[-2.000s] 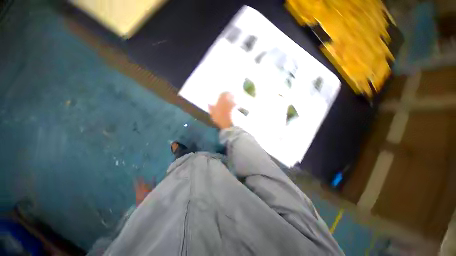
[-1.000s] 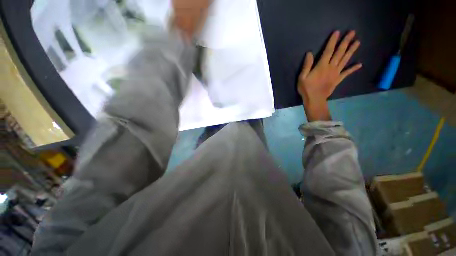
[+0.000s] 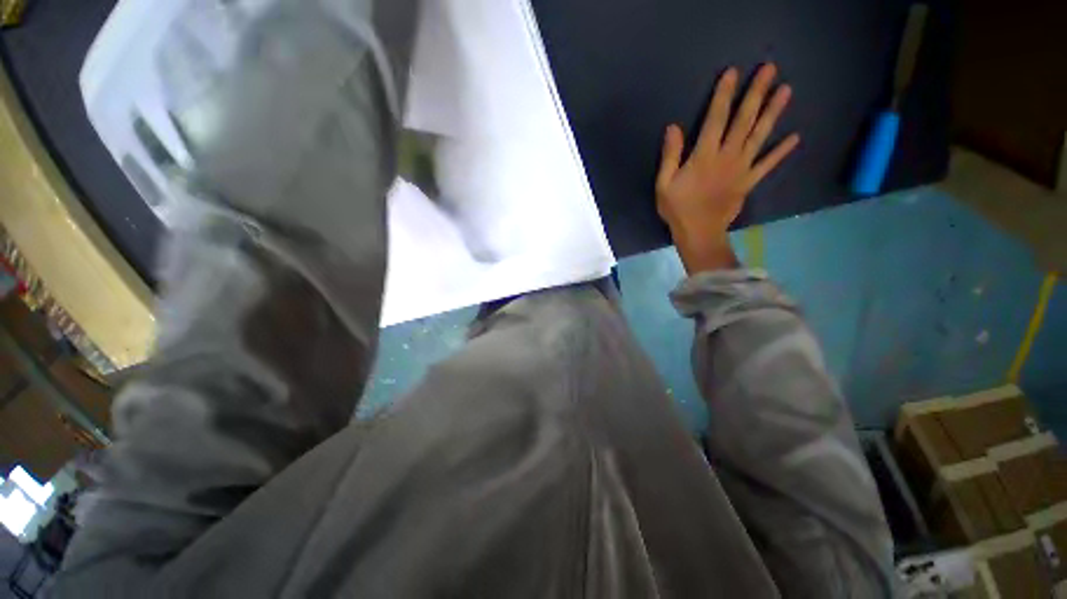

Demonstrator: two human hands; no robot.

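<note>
A white printed picture [image 3: 503, 152] with green and grey patches lies on the black-topped table [image 3: 632, 70], its near edge at the table's front edge. My left arm in a grey sleeve reaches across the picture to the top edge of the view and covers part of it. My left hand is out of view. My right hand [image 3: 714, 170] lies flat on the black table to the right of the picture, palm down, fingers spread, holding nothing.
A blue-handled brush or scraper [image 3: 875, 152] lies at the table's right end. A pale yellow board or stack [image 3: 88, 234] is at the left. Cardboard cartons [image 3: 983, 468] stand on the blue-green floor at the lower right.
My left hand has gone out past the top edge. My right hand, out of sight on the table two seconds ago, stays flat on it since one second ago. The view has shifted slightly.
</note>
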